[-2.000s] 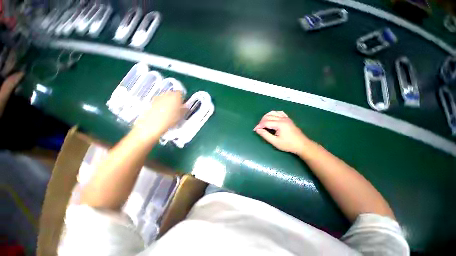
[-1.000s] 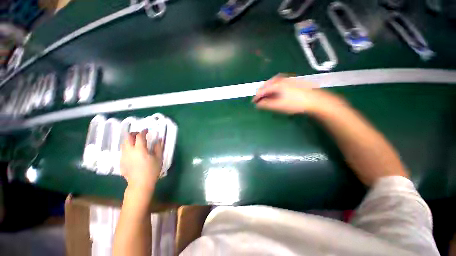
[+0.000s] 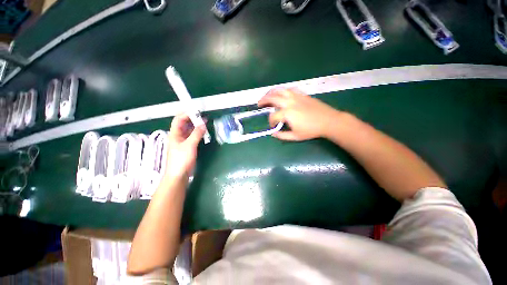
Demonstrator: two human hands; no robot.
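My left hand (image 3: 186, 139) holds a white cover (image 3: 182, 92) by its lower end, seen edge-on and tilted, its upper end over the guide strip. My right hand (image 3: 294, 114) grips the looped end of a lower housing (image 3: 229, 129); its blue patch points left towards the cover. The two parts are apart. A row of white covers (image 3: 123, 167) overlaps on the green bench, left of and partly behind my left hand.
A white guide strip (image 3: 389, 79) crosses behind my hands. Beyond it, housings with blue patches (image 3: 367, 33) lie at the far right and closed units (image 3: 69, 97) stand in a row at left. A carton (image 3: 78, 256) with white covers is below the bench edge. A thin cable (image 3: 22, 167) lies far left.
My left hand has left the row with a cover and moved up and right. My right hand now holds a housing near my left hand. The view has turned, shifting the belt items.
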